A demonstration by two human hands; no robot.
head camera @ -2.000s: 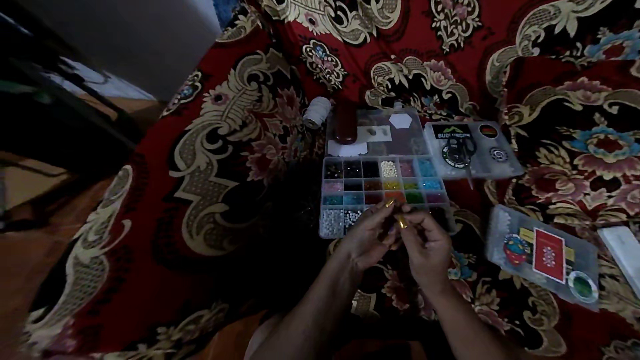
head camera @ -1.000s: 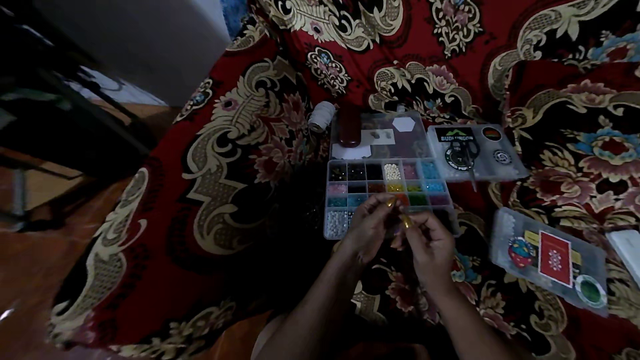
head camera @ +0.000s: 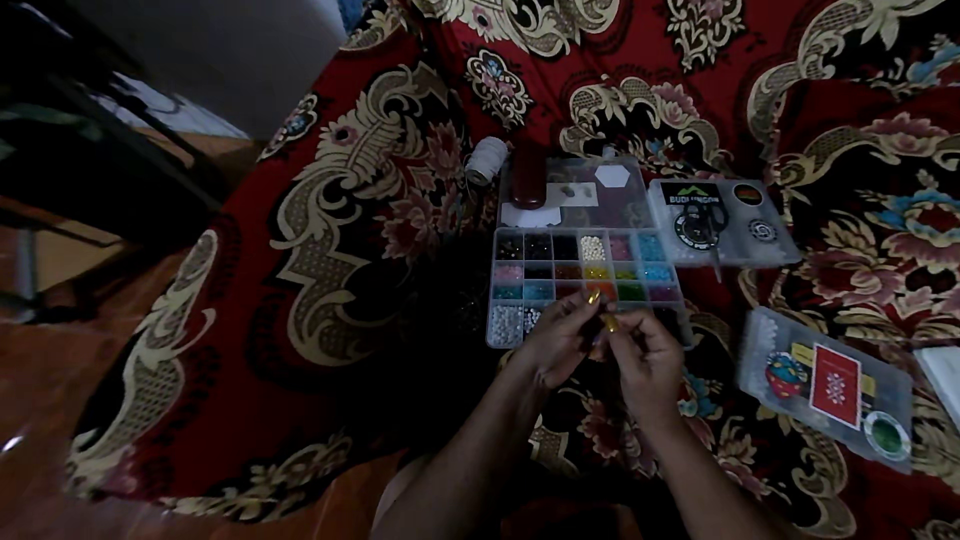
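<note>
My left hand point(head camera: 559, 337) and my right hand point(head camera: 646, 360) are close together over the front edge of an open plastic bead organizer point(head camera: 491, 300). Thumb and forefinger are pinched on each hand, and the nails look gold. Whatever lies between the fingertips is too small and dark to make out. The organizer's compartments hold beads sorted by color: cream beads point(head camera: 592, 248), white beads point(head camera: 505, 324), green beads point(head camera: 630, 291) and others. My hands hide part of its front row. On its raised clear lid point(head camera: 615, 202) lie white paper pieces and a dark red case point(head camera: 529, 176).
A spool of white cord point(head camera: 487, 160) stands left of the lid. Black-handled scissors point(head camera: 709, 225) lie on a closed plastic case point(head camera: 780, 251) at right. Another plastic case point(head camera: 795, 427) with stickers sits nearer. Patterned red fabric point(head camera: 247, 315) lies beneath everything. Tiled floor point(head camera: 37, 420) shows at left.
</note>
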